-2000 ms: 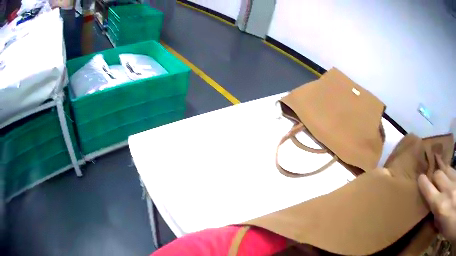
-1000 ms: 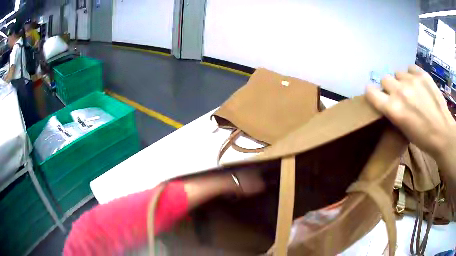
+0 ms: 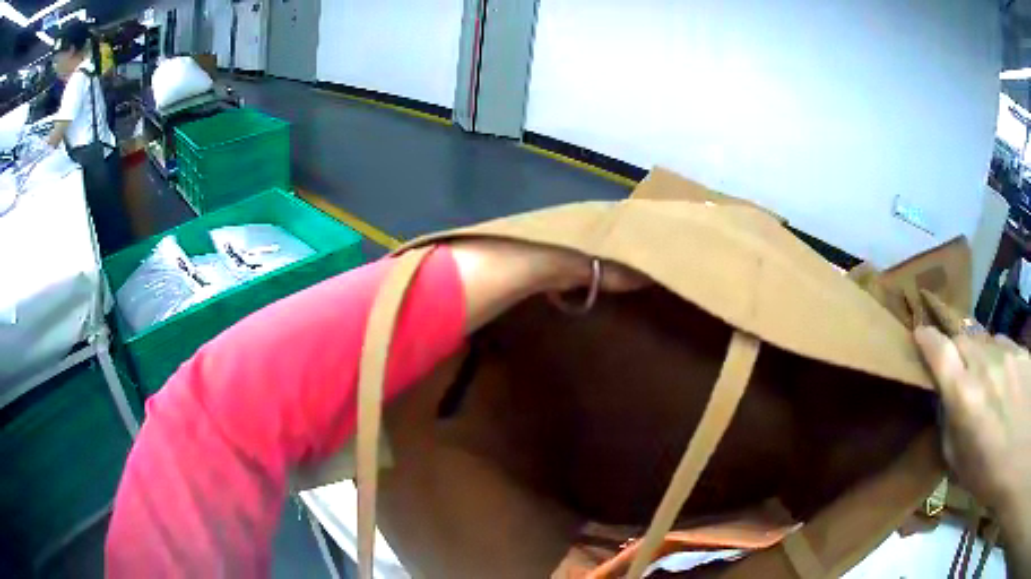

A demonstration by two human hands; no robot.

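The brown tote bag (image 3: 780,277) is raised in front of me with its dark mouth open towards me. Two narrow handles (image 3: 712,435) hang across the opening. My left arm, in a pink sleeve, reaches into the bag. My left hand (image 3: 620,278) shows only near the wrist, with a bracelet; its fingers are hidden in the bag. My right hand (image 3: 981,396) holds the bag's right edge. An orange inner pocket (image 3: 678,536) with something whitish at it shows low in the opening. A small dark strip (image 3: 459,380) shows inside at the left.
Another brown bag (image 3: 707,190) shows partly behind the raised one. More brown bag parts (image 3: 929,271) and straps are at the right. The white table (image 3: 345,515) shows at the lower left. Green crates (image 3: 243,305) with wrapped goods stand left. A person (image 3: 86,107) is at the far left.
My left arm has moved into the bag and up behind its far panel. The bag has been lifted and its mouth opened towards me. My right hand has moved along to the bag's right edge.
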